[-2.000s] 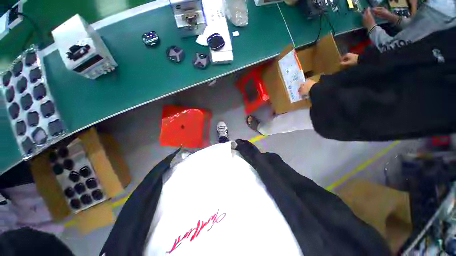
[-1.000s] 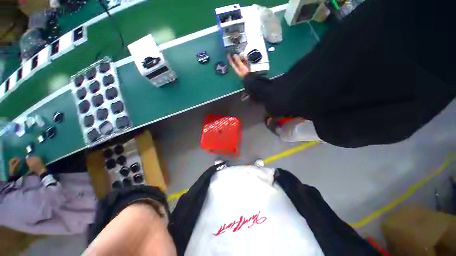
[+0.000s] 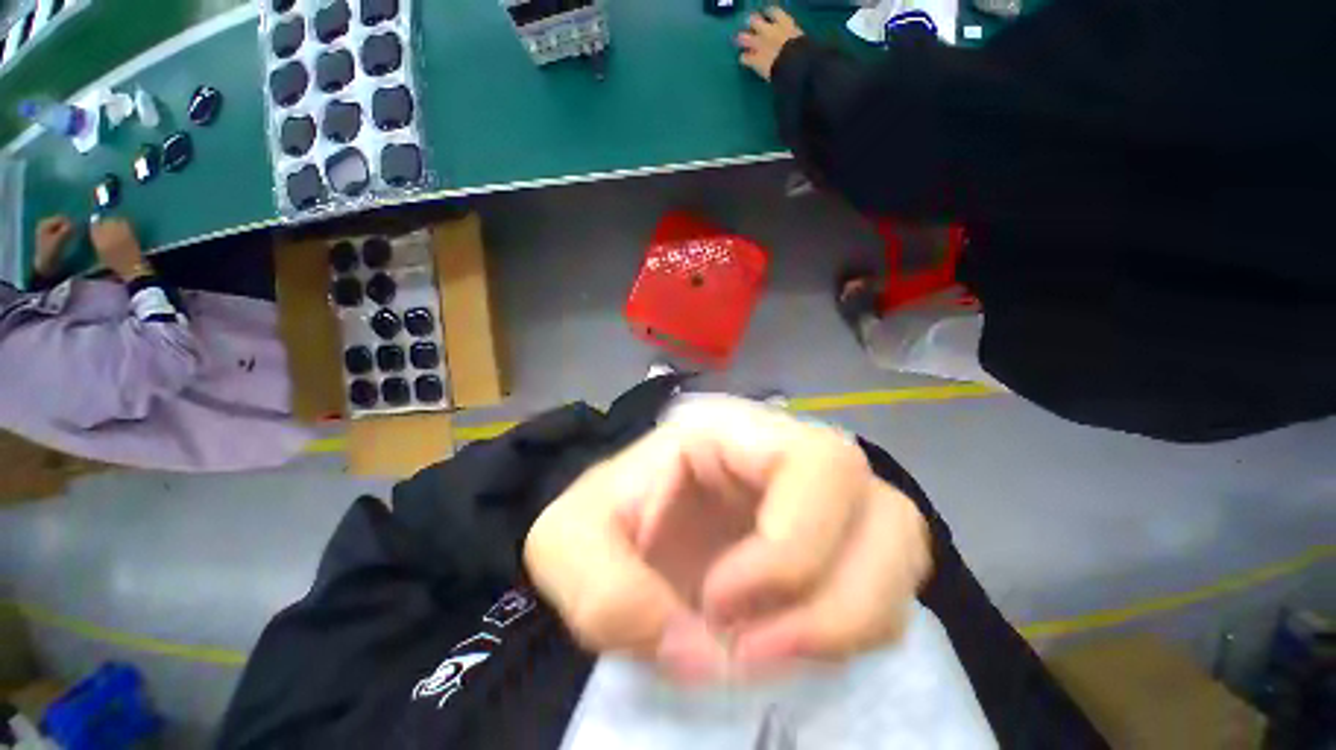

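Observation:
My left hand (image 3: pixel 608 550) and my right hand (image 3: pixel 835 550) are together in front of my white shirt, near the lower middle of the view. Both are blurred. Their fingers are curled and the fingertips meet at the front, around a shadowed hollow. I see no object in them, but the blur and curled fingers hide whether something small is pinched there. A red plastic stool (image 3: pixel 698 289) stands on the floor beyond my hands.
A blister tray (image 3: pixel 342 120) of black units lies on the green bench (image 3: pixel 484 139). An open carton (image 3: pixel 476 315) with more units stands on the floor below. A person in mauve (image 3: pixel 191 366) works at left; a black-sleeved person (image 3: pixel 1114 235) leans over the bench at right.
My forearm was at the lower left; now both my hands are together in front of my chest. The bench has shifted up in view. The other person's hand has moved left along the bench.

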